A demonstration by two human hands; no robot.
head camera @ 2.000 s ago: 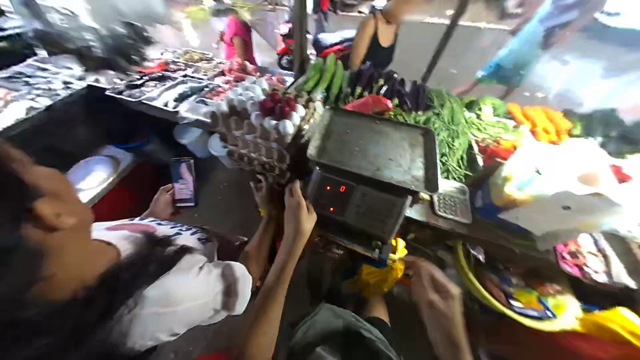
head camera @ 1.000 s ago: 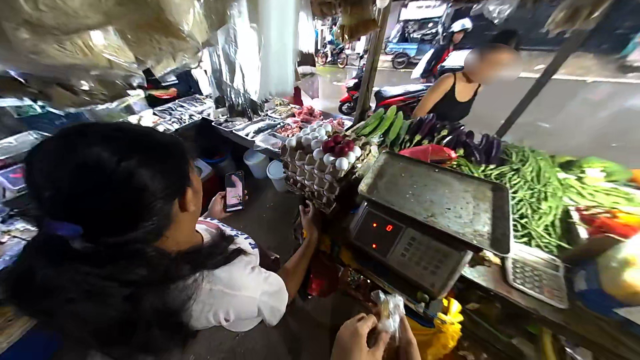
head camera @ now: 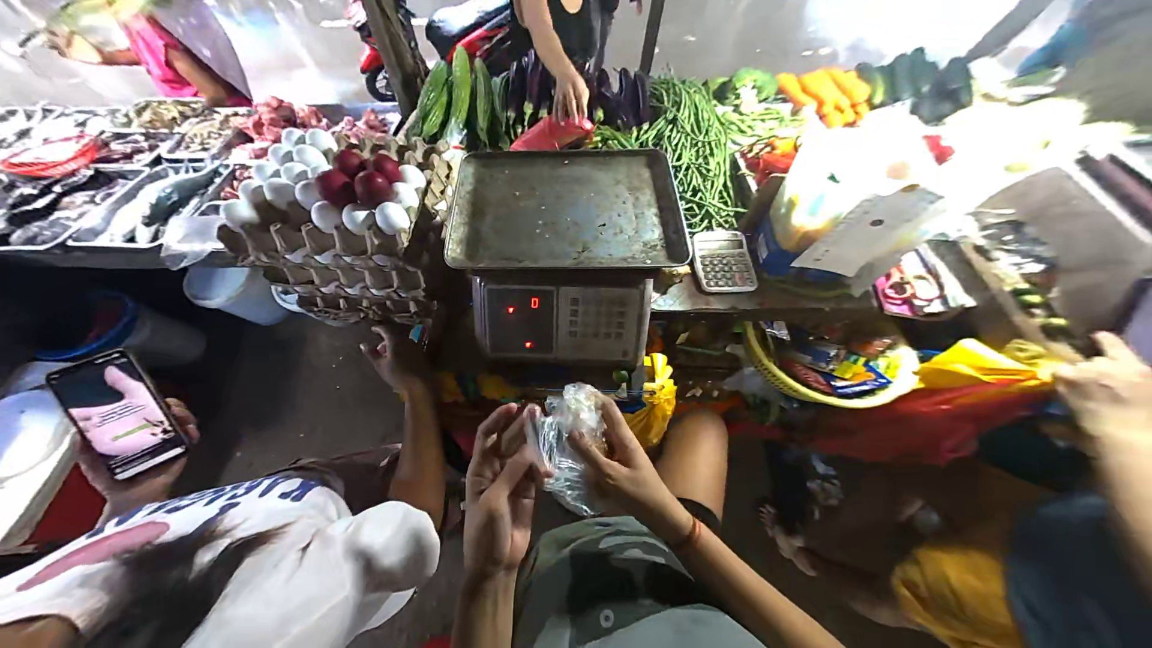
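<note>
Between my hands, low in the centre of the head view, is a crumpled clear plastic bag (head camera: 569,450). My right hand (head camera: 630,463), with a thin red band at the wrist, pinches its upper part between thumb and fingers. My left hand (head camera: 504,481) touches the bag's left side with bent fingers; whether it grips it I cannot tell. What the bag contains is unclear. Just beyond my hands stands a digital scale (head camera: 562,317) with lit red marks, topped by a worn metal tray (head camera: 569,211). A yellow plastic bag (head camera: 661,387) hangs below the scale's right side.
Egg trays (head camera: 333,261) holding white and red eggs stand left of the scale. A calculator (head camera: 723,262) and string beans (head camera: 693,148) are on its right. A person at left holds a phone (head camera: 117,414). Another person's hand (head camera: 570,94) touches a red bag (head camera: 552,132). A yellow basket (head camera: 832,396) holds packets.
The view has swung since one second ago. The person across the stall now has a hand at the red bag. Both my hands are still at the clear plastic bag, which now appears more spread out.
</note>
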